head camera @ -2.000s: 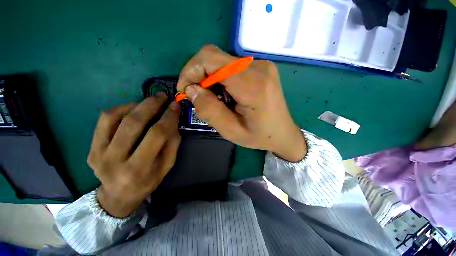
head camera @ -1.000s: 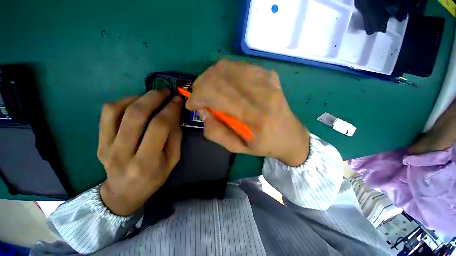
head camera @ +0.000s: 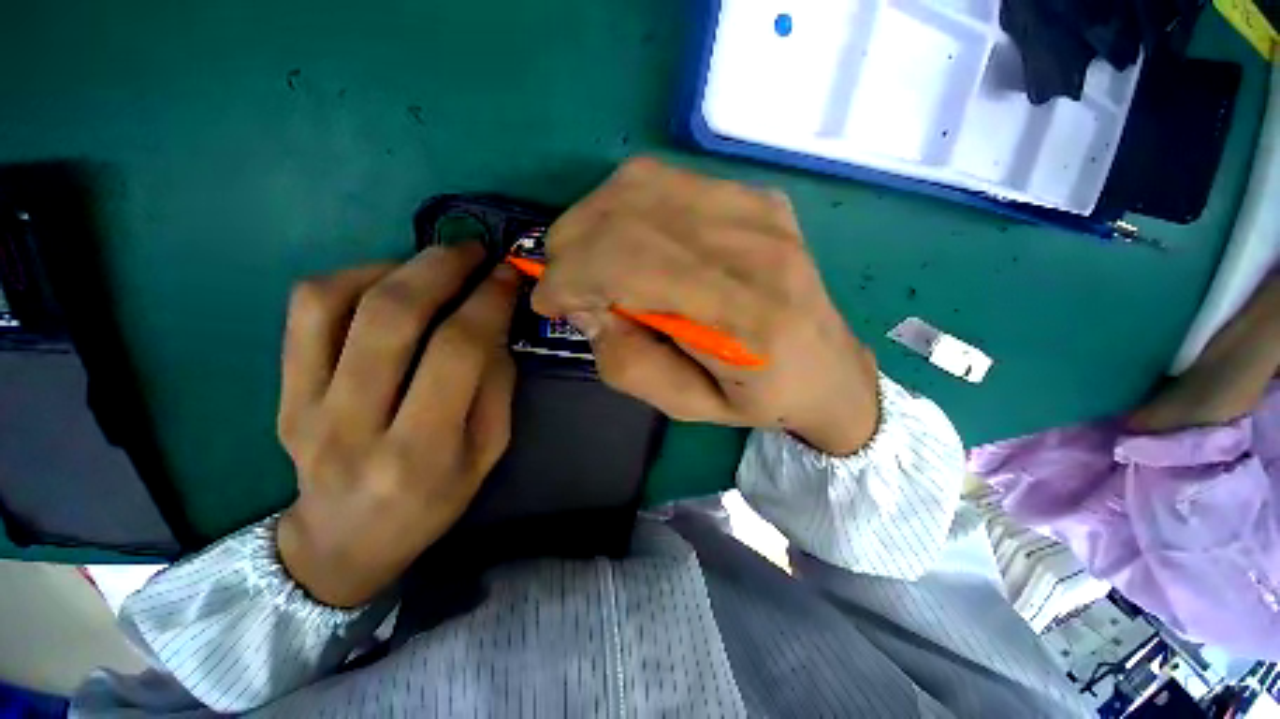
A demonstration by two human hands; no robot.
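A black phone battery case (head camera: pixel 576 457) lies on the green mat with its open bay at the far end, against my front. My left hand (head camera: pixel 400 407) rests on its left side, fingertips at the bay beside the round camera opening. My right hand (head camera: pixel 702 302) holds an orange plastic spudger (head camera: pixel 688 334), its tip in the bay by my left fingertips. The small part under the tip is too hidden to tell. Part of a QR code label shows below my right fingers.
A second black case (head camera: pixel 77 436) lies at the left edge. A blue-edged white parts tray (head camera: pixel 870 84) with dark pieces stands at the upper right. A small trimming knife (head camera: pixel 957 357) lies right of my right hand. A person's pink sleeve (head camera: pixel 1179 492) is at the right.
The spudger has turned from pointing up and right to lying down and right across my right palm, its tip still in the bay. My left hand stays on the case.
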